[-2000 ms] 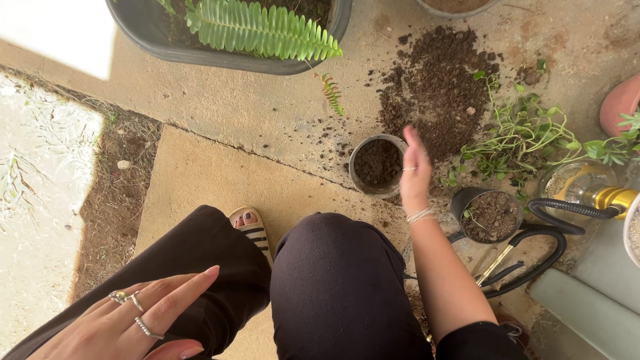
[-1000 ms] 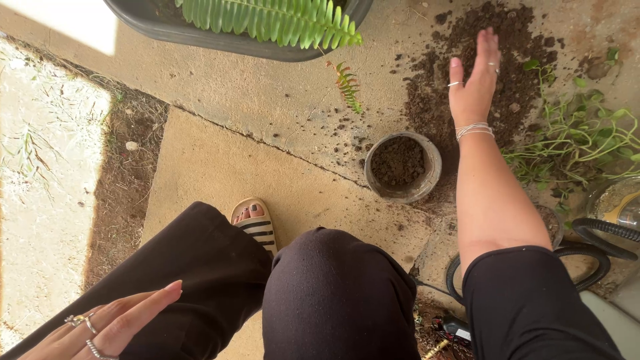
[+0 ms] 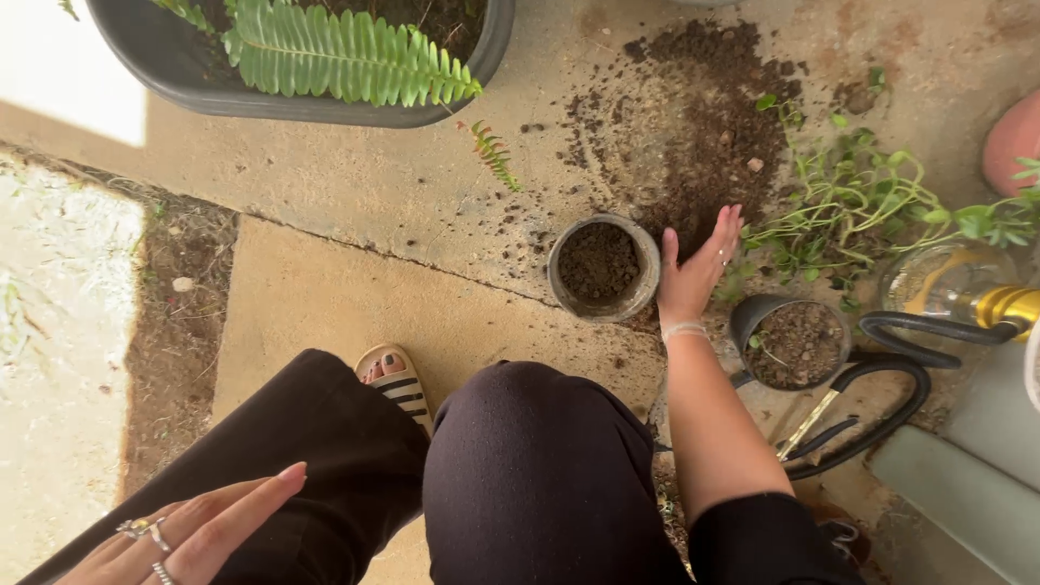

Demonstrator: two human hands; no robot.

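Note:
My right hand (image 3: 697, 268) lies low at the near edge of the spilled soil (image 3: 715, 122), fingers spread, just right of a round pot (image 3: 647, 280) partly filled with dark soil. Nothing is seen in its grasp, though its palm side is hidden. My left hand (image 3: 203, 528), with rings on its fingers, hovers over my left leg at the lower left, holding nothing visible. A smaller dark pot (image 3: 743, 317) of dry soil with a small sprig stands right of my right wrist. Uprooted trailing green plants (image 3: 861, 195) lie on the concrete beyond it.
A large dark planter (image 3: 325, 111) with a fern is at the top left. At right are a hookah's glass base (image 3: 934, 284), its black hose (image 3: 902, 406), a reddish pot (image 3: 1011, 146) and a pale green surface (image 3: 959, 496). My sandalled foot (image 3: 398, 382) rests on the concrete.
Over the last second my right hand has moved back from the far part of the spilled soil to beside the round pot. My left hand stays over my leg.

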